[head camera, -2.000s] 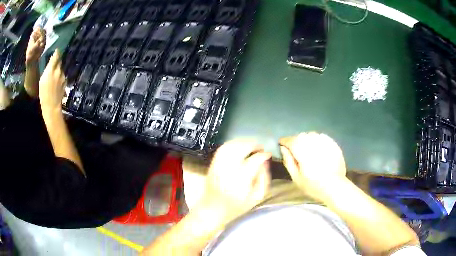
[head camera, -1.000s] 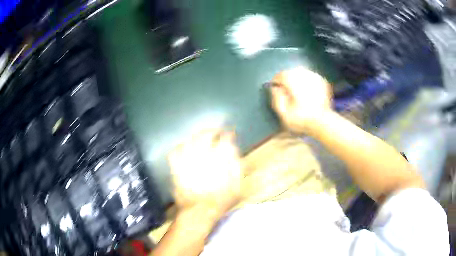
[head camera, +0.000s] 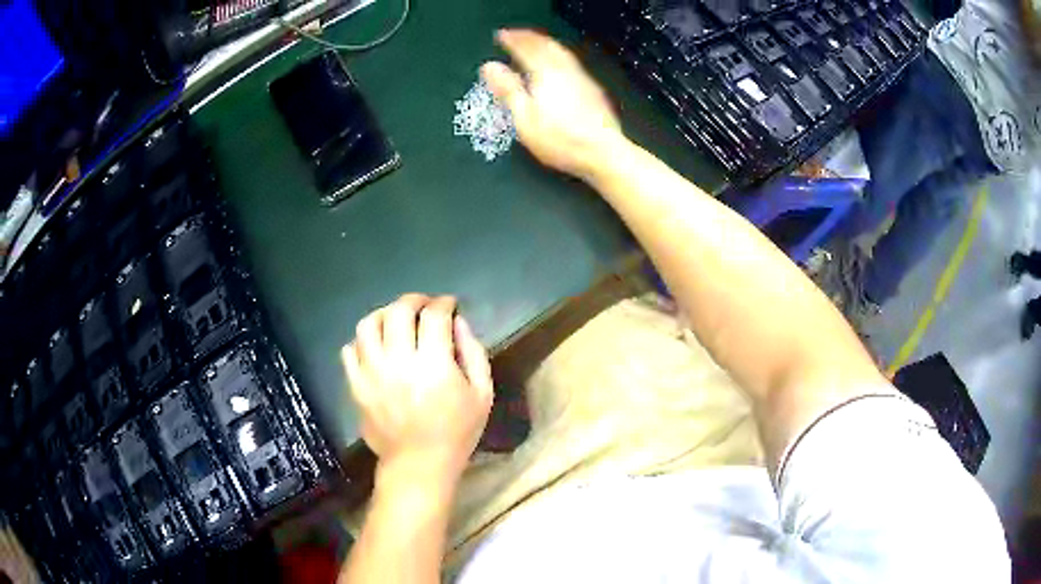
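Observation:
A loose pile of small whitish translucent parts (head camera: 484, 121) lies on the green bench top (head camera: 479, 245). My right hand (head camera: 556, 100) is over the pile's right side, thumb and forefinger apart, with nothing visible between them. My left hand (head camera: 418, 371) rests back up near the bench's front edge, its fingers curled down; what is under the fingers is hidden. A black smartphone (head camera: 335, 128) lies flat left of the pile.
A black blister tray with phone housings (head camera: 171, 376) covers the left side. Another stacked tray (head camera: 763, 69) stands at the right. A pale cable (head camera: 363, 43) loops at the back edge. A blue stool (head camera: 788, 222) and a person's clothed legs (head camera: 930, 171) are at the right.
The view has turned to the right. My hands were close together at the front edge; my right hand has moved forward to the pile, while my left hand stays near the edge.

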